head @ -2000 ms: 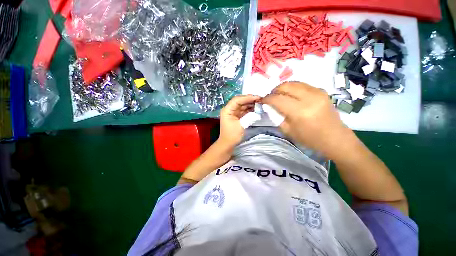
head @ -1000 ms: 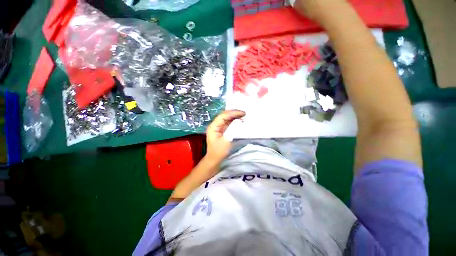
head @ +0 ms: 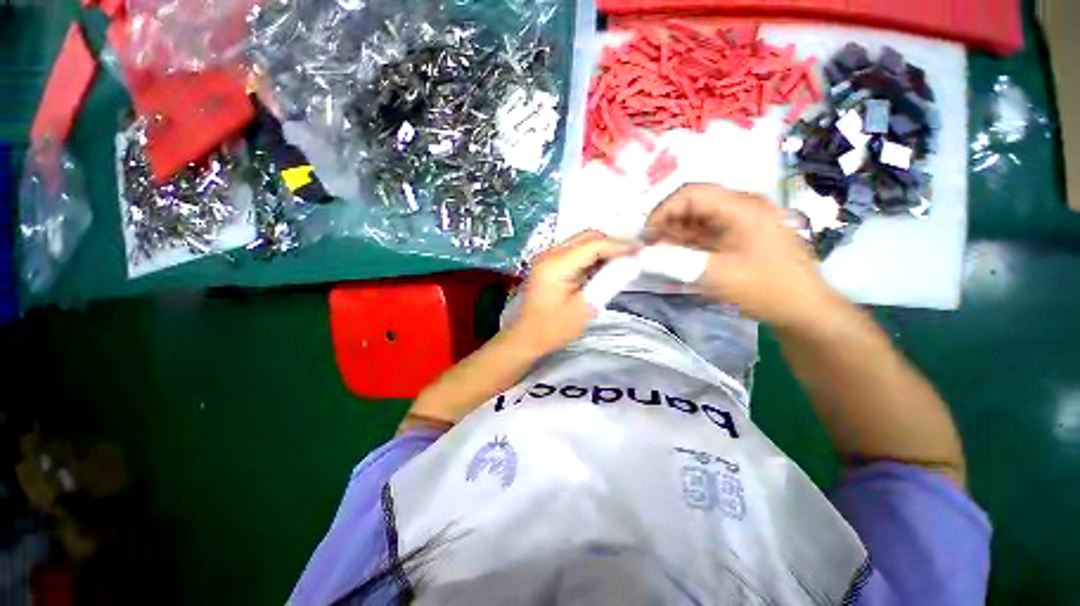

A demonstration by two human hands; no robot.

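Note:
My left hand (head: 566, 288) and my right hand (head: 740, 255) meet at the near edge of the white sheet (head: 942, 266). White coverings show on the thumbs. The fingertips are pinched together around something too small and blurred to tell. The heap of red strips (head: 693, 83) lies beyond my hands on the sheet. The heap of dark square plates (head: 870, 136), some with white faces, lies to its right. The tangled heap of small metal fittings (head: 456, 130) lies on clear plastic left of the sheet.
The red holder (head: 829, 14) runs along the top edge. A second metal heap (head: 178, 207), red sheet pieces (head: 195, 113) and a yellow-and-black tool (head: 296, 175) lie at the left. A red stool (head: 391, 337) stands below the bench edge. Crinkled clear plastic (head: 1007, 118) lies at the right.
My right hand was over the red holder at the top one second ago. It is now back beside my left hand, their fingertips together. The camera view has shifted, hiding most of the holder.

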